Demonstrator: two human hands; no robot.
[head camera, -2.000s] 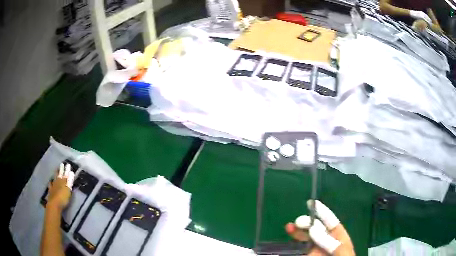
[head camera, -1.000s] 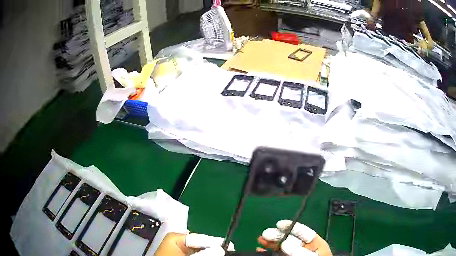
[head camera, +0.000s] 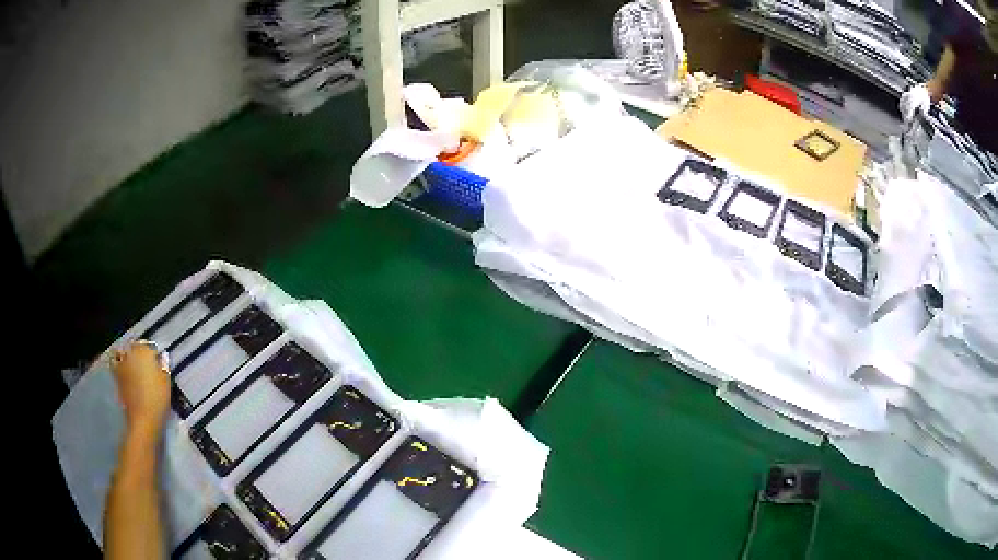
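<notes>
Several black phone middle frames (head camera: 316, 459) lie in a slanting row on a white interleaf sheet (head camera: 443, 413) at the lower left. Their solid ends with gold marks point up and right. Part of another frame (head camera: 222, 536) shows below the row, at the bottom edge. My left hand (head camera: 142, 377) is over the left end of the row, at the lower ends of the leftmost frames. Its fingertips, with a white finger cot, are mostly hidden, so its grip is unclear. My right hand is out of the picture.
A loose frame (head camera: 790, 483) lies on the green bench (head camera: 657, 443) at lower right. A white layered stack (head camera: 613, 241) bears a row of frames (head camera: 750, 208). Behind are a cardboard sheet (head camera: 766, 131), blue basket (head camera: 455, 186) and white upright rack (head camera: 385, 77). A person's hand (head camera: 915, 101) shows upper right.
The frame held up in front of me by both hands is gone from there. My left hand is back over the row, which shows one more frame. My right hand has left the picture. The view has swung left.
</notes>
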